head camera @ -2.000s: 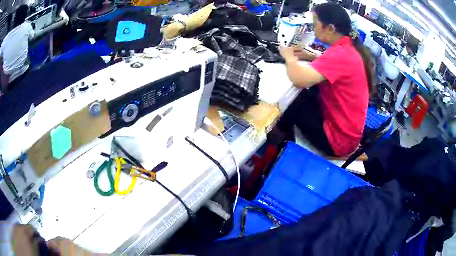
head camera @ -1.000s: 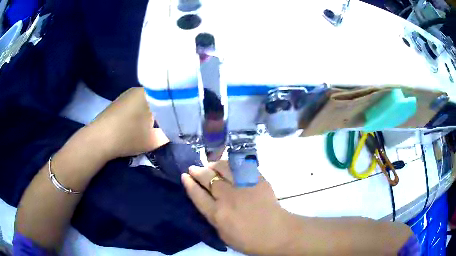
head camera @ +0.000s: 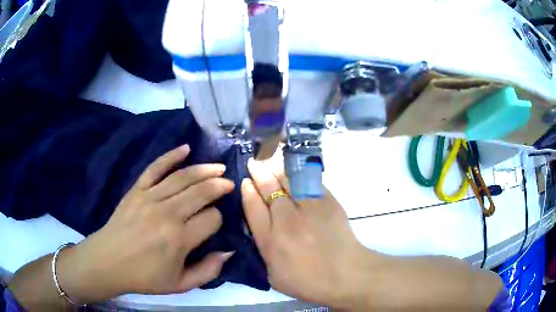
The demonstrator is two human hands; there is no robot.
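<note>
A dark navy garment covers the left of the machine bed and runs under the white sewing machine head. My left hand lies on the cloth with its fingers spread, palm down. My right hand, with a gold ring, lies at the cloth's right edge near the needle area, fingertips just in front of the presser foot. It does not visibly grip the cloth. A grey-blue knob stands over the right fingers and partly hides them. The needle point is hard to make out.
Green and yellow loop handles and a thin tool with an orange-brown handle lie on the bed at right. A mint-green piece sits on brown card on the machine. A blue crate shows below the right table edge.
My left hand has come back from beside the machine head and now lies spread on the cloth nearer me. My right hand stays by the foot. The cloth lies flatter at left.
</note>
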